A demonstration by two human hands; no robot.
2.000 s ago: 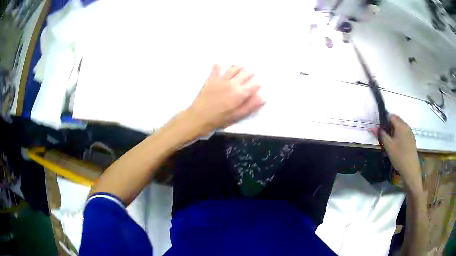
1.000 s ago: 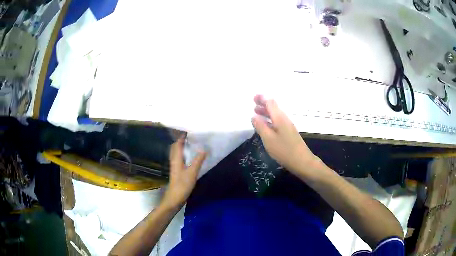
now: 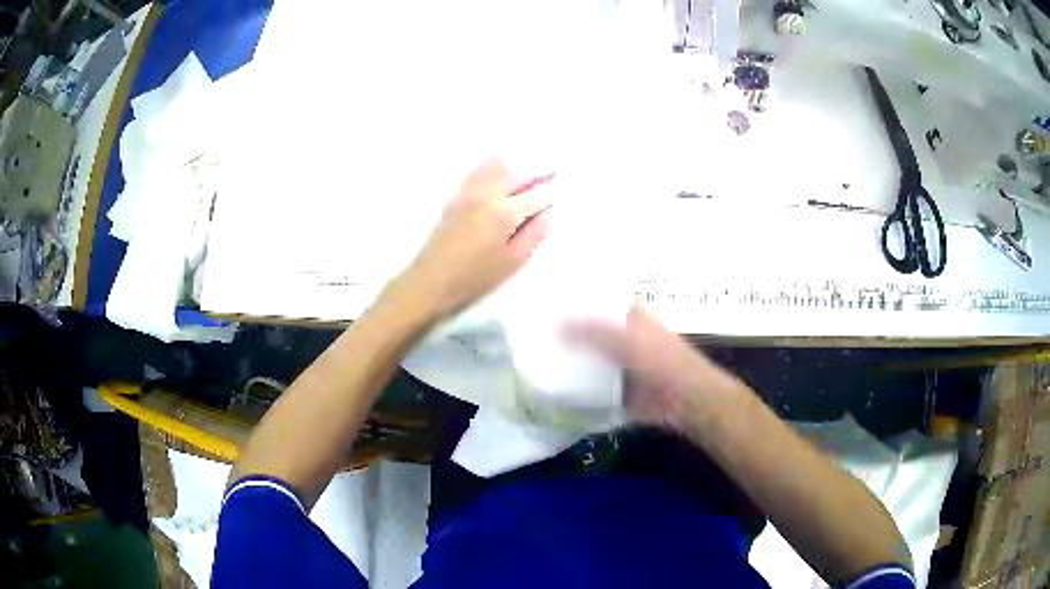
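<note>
A white fabric piece (image 3: 507,430) hangs over the table's front edge above my lap; its upper part merges with the overexposed white table. My left hand (image 3: 489,230) lies on the white cloth or table, fingers pointing right; the glare hides whether it grips anything. My right hand (image 3: 639,362) is blurred at the table edge, with its fingers at the folded part of the hanging cloth.
Black scissors (image 3: 913,216) lie at the right, with a short silvery tool (image 3: 1005,243) beyond them. Machine needle-area parts (image 3: 751,83) show at the top. A loose white heap (image 3: 156,219) lies at the left end. A yellow tube (image 3: 173,423) and a cardboard box (image 3: 1013,483) are below.
The scissors went from my right hand to the table. Since the last frame my left hand has moved up onto the table, my right hand down to the edge, and more cloth hangs over the lap.
</note>
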